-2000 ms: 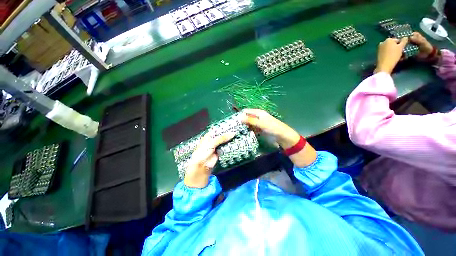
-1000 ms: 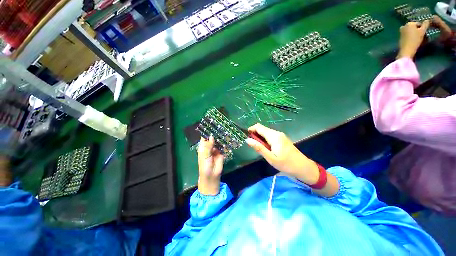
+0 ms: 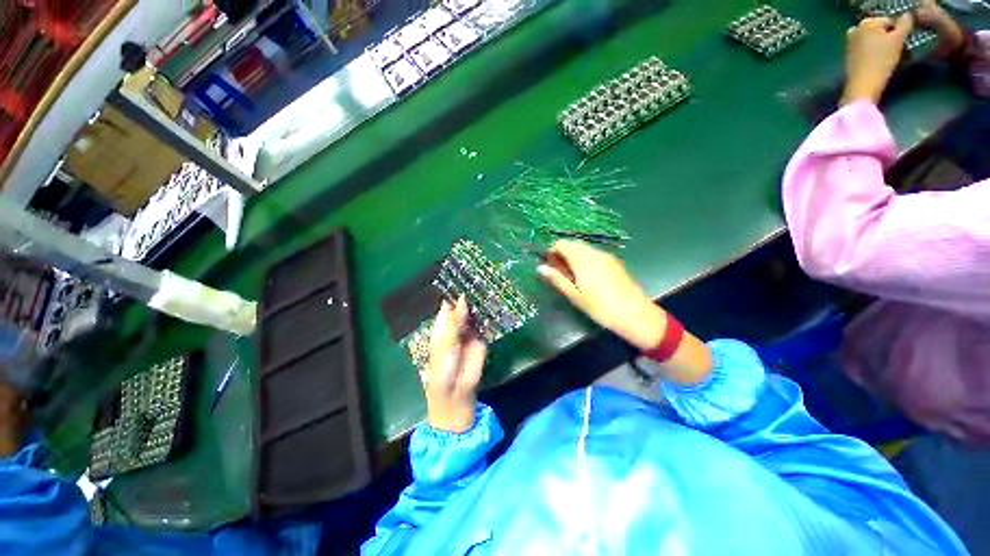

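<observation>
My left hand (image 3: 454, 364) grips a circuit board panel (image 3: 489, 291) by its lower left side and holds it tilted above the bench. Part of another board panel (image 3: 420, 345) shows beside that hand. My right hand (image 3: 603, 291) is right of the held panel, apart from it, at the near edge of the green wires (image 3: 559, 201). Its fingers are closed on the side cutters (image 3: 535, 252); only the dark tip shows and the handles are hidden in the hand. A thin dark tool (image 3: 592, 237) lies in the wires.
A long black tray (image 3: 309, 369) with pockets lies left, with a dark mat (image 3: 409, 307) beside it. A stacked panel (image 3: 624, 103) lies behind the wires. Another panel (image 3: 139, 418) and a thin blue stick (image 3: 224, 383) lie far left. A wrapped post (image 3: 201, 302) stands left. A neighbour's pink sleeve (image 3: 858, 185) is right.
My right hand has moved from the held panel's edge towards the wires, and the red handles no longer show clearly. Two seconds ago both hands were on panels. The view has shifted.
</observation>
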